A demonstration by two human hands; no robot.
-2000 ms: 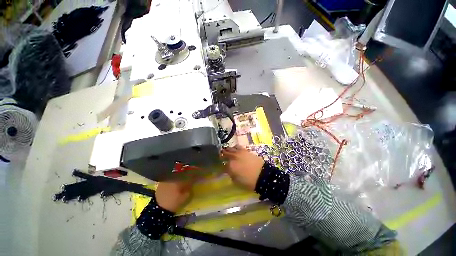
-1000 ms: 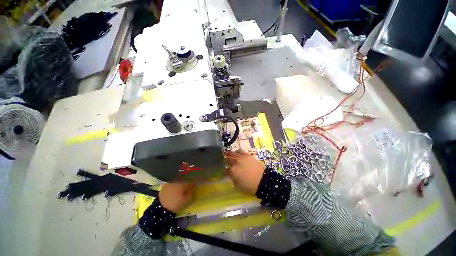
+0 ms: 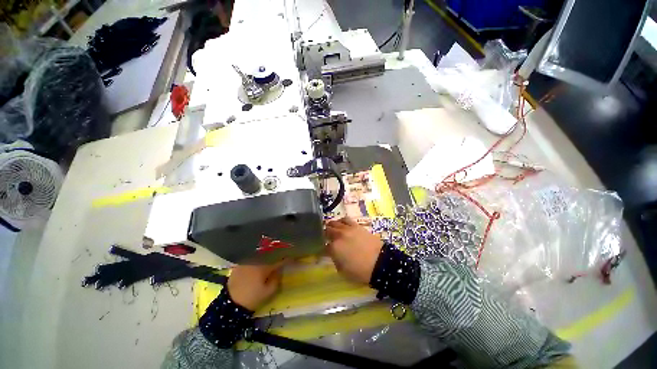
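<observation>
The white sewing machine (image 3: 259,144) stands in front of me, its dark grey front cover (image 3: 256,230) facing me. My left hand (image 3: 253,283) is bent at the lower left edge of the cover. My right hand (image 3: 353,249) is at the cover's right side, fingers reaching toward the needle area, which the machine head hides. What either hand holds is hidden. A fanned pile of black straps (image 3: 148,269) lies left of the machine. Another black strap (image 3: 317,350) runs below my hands at the table's front. A heap of metal rings (image 3: 436,230) lies right of my right hand.
A clear plastic bag (image 3: 555,223) lies right of the rings, with red cord (image 3: 472,180) and white paper (image 3: 454,162) behind. A small fan (image 3: 27,189) is at the left edge. A single ring (image 3: 398,311) lies below my right wrist. A grey screen (image 3: 594,39) stands at right rear.
Compared with two seconds ago, the whole view has shifted slightly down and right. Both hands stay in about the same places at the machine.
</observation>
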